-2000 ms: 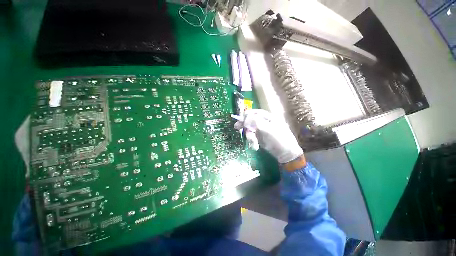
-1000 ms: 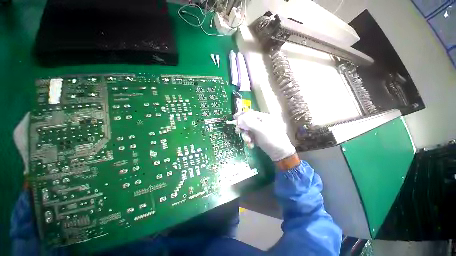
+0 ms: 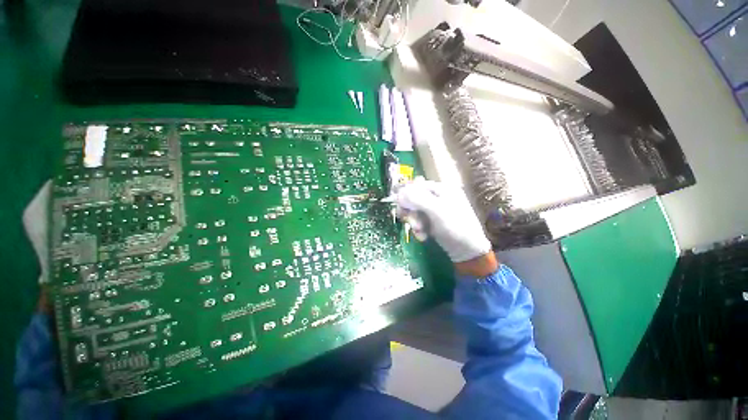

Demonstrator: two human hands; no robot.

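A large green printed circuit board (image 3: 238, 262) lies tilted in front of me, with a white label (image 3: 96, 146) at its upper left corner. My left hand (image 3: 38, 230), in a white glove, is at the board's left edge; its fingers are mostly hidden behind the board. My right hand (image 3: 439, 220), in a white glove, is at the board's right edge, fingers closed around a small thin hand tool (image 3: 384, 199) that points left over the board. The tool is mostly hidden in the fingers. A yellow-orange tube (image 3: 406, 171) shows just above the right hand.
A thick black slab (image 3: 179, 57) lies behind the board. Two pale tubes (image 3: 394, 116) and small white cones (image 3: 356, 100) lie at the back right. A white cable (image 3: 328, 37) loops behind them. A pale machine with a bright bed (image 3: 537, 139) stands right.
My right hand and the tool have shifted slightly along the board's right edge, and the fingers have changed pose a little. The board and left hand look nearly the same.
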